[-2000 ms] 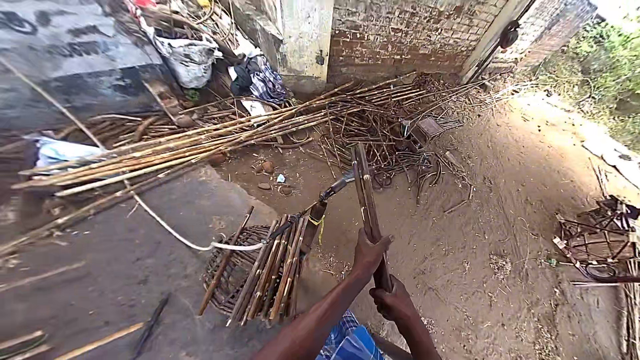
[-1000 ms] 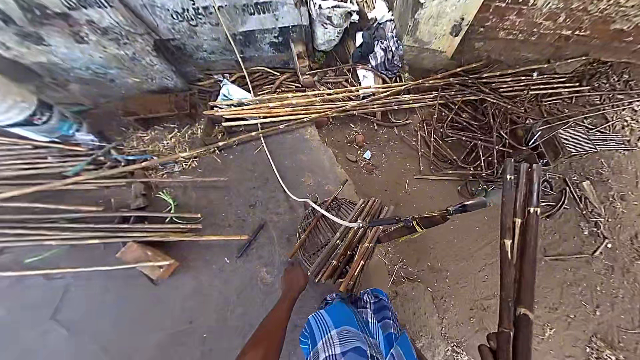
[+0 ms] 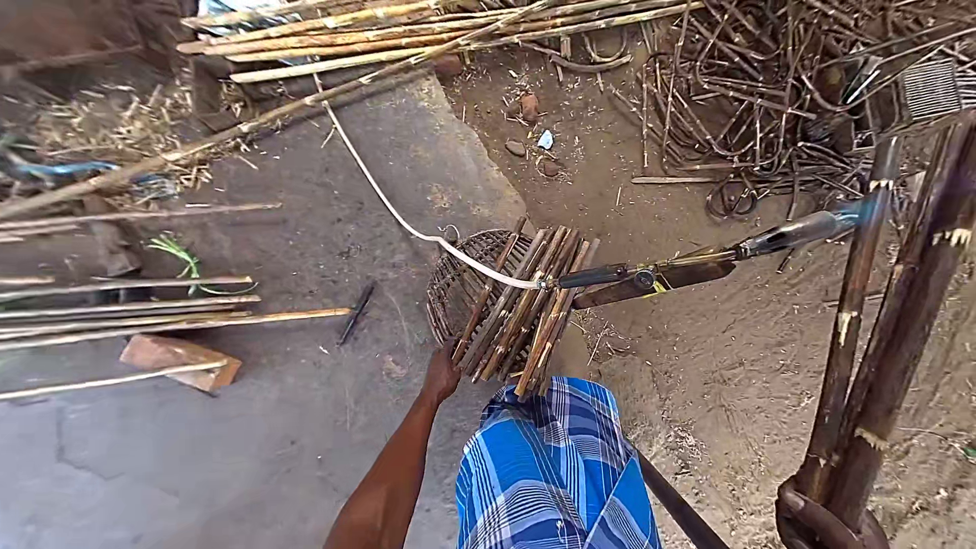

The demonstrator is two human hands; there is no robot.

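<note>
My right hand (image 3: 827, 515), at the lower right, is closed around several dark cane poles (image 3: 877, 328) that stand upright in view. My left hand (image 3: 441, 375) touches the lower left end of a bundle of short cane sticks (image 3: 526, 313); its fingers are partly hidden, so its grip is unclear. The sticks lie across a round woven cane basket (image 3: 450, 293). Beside them a gas torch (image 3: 644, 276), fed by a pale hose (image 3: 389, 206), rests along a piece of wood (image 3: 671, 284), its metal nozzle pointing right, with a faint blue flame near the poles.
Long cane poles (image 3: 366, 34) lie across the top. A heap of bent canes (image 3: 732, 99) and a metal grate (image 3: 930, 88) are at the upper right. At left are more thin poles (image 3: 114, 311) and a wooden block (image 3: 179, 360); a dark stick (image 3: 356, 313) lies on the concrete.
Two seconds ago both hands held the dark poles ahead of me. My left hand has let go and moved to the stick bundle, while my right hand has carried the poles to the right.
</note>
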